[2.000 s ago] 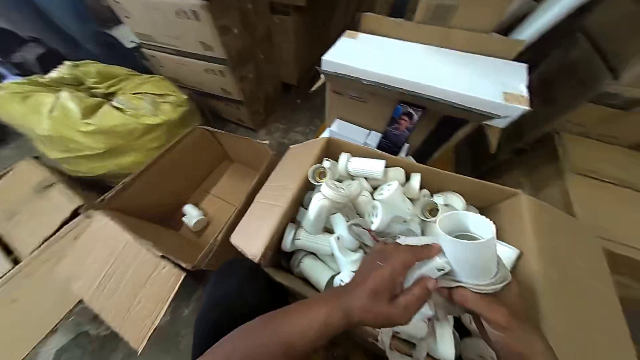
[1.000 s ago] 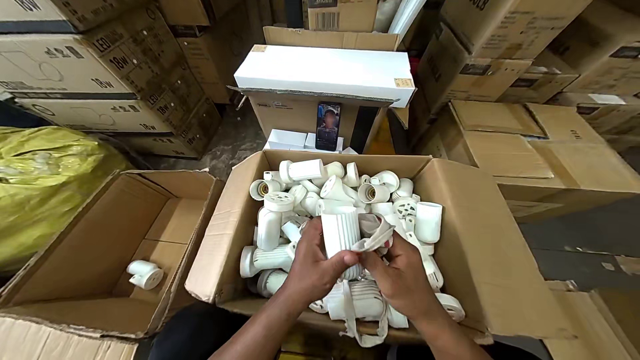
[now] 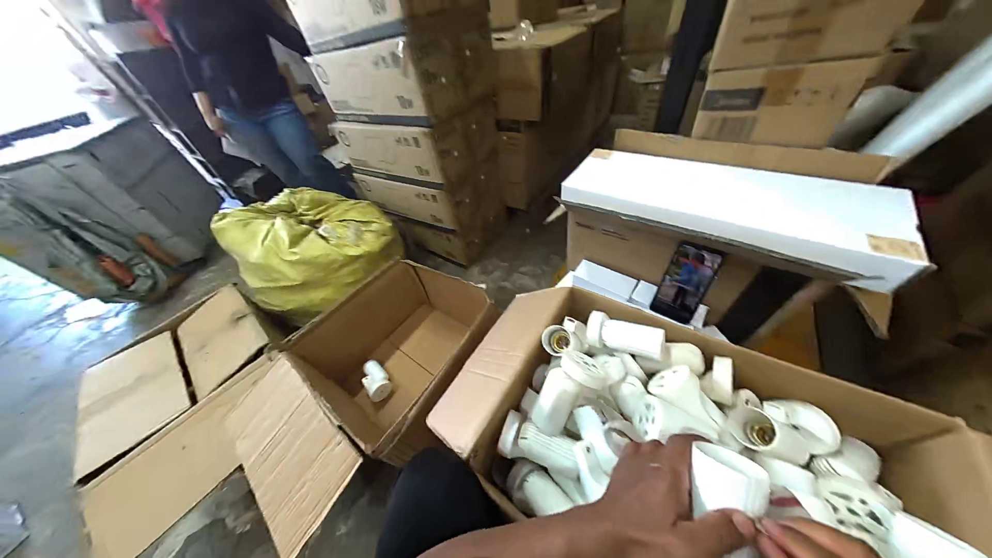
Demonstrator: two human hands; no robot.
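My left hand (image 3: 659, 496) grips a white plastic lamp holder (image 3: 728, 484) at the lower right, above an open cardboard box (image 3: 496, 360) full of white plastic lamp holders (image 3: 674, 387). Only the fingers of my right hand (image 3: 806, 539) show at the bottom edge, pinched at the lower end of the same piece; the rest of that hand is out of frame. Brass-coloured threads show inside some sockets. One white fitting (image 3: 376, 381) lies in the second open box (image 3: 411, 442) to the left.
A phone (image 3: 687, 281) leans behind the full box, below a long white carton (image 3: 744, 201). A yellow sack (image 3: 310, 248), an opened box with flaps (image 3: 139, 380) and stacked cartons (image 3: 387, 101) stand to the left. A person in jeans (image 3: 263, 101) stands farther back.
The view has swung left, bringing the person into sight. One second ago both hands were over the box's middle with a ribbed white piece and a pale strip.
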